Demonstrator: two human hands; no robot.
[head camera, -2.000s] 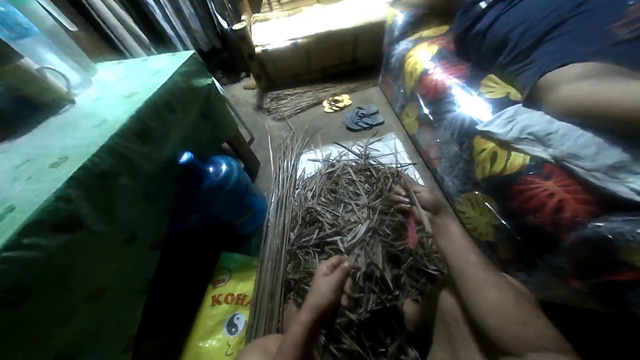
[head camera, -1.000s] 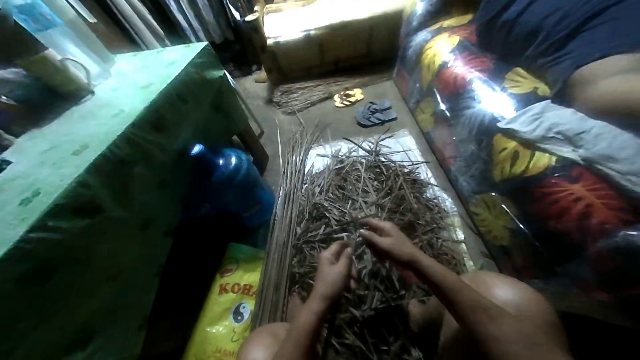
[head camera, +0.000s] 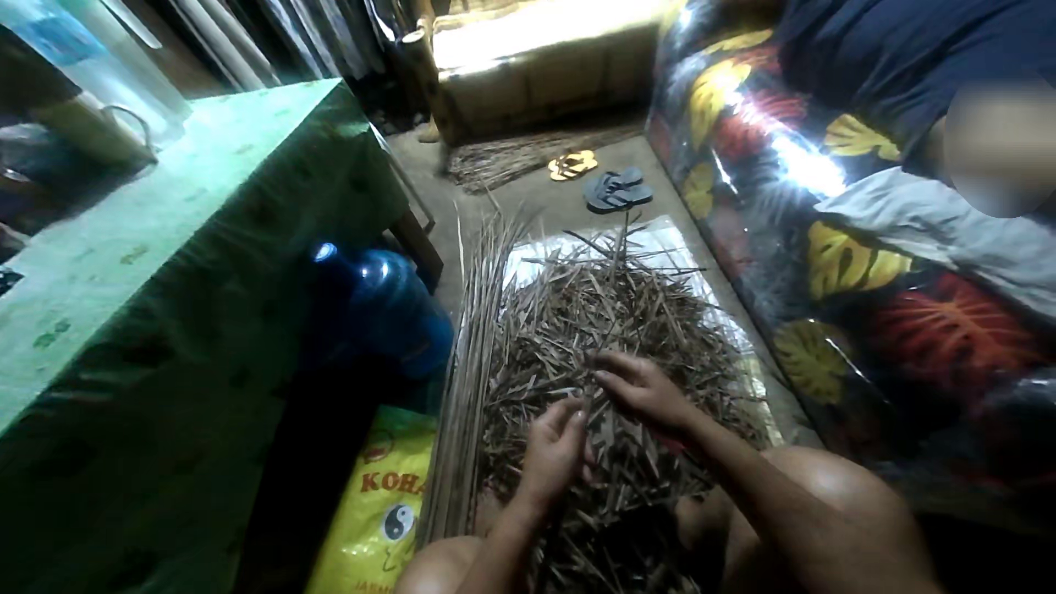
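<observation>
A heap of dry brown leaf strips (head camera: 610, 305) lies between my knees on a pale sheet (head camera: 660, 235). Over the heap, my left hand (head camera: 557, 445) and my right hand (head camera: 639, 384) are close together, fingers bent, with a thin dark strip between their fingertips. Something red shows beneath my right palm, partly hidden, so I cannot tell what it is. Long straight stalks (head camera: 470, 363) lie in a bundle along the left side of the heap.
At the left are a table with a green cover (head camera: 206, 190), a blue water jug (head camera: 396, 305) and a yellow printed bag (head camera: 379, 503). Ahead lie grey flip-flops (head camera: 617, 190), yellow flip-flops (head camera: 572, 165) and more stalks (head camera: 503, 161). A person sits on the plastic-covered floral seat (head camera: 858, 256) at right.
My right hand has come from the heap's right side, where it was two seconds ago, to meet my left hand over the middle. The red thing was plainer by my right hand then.
</observation>
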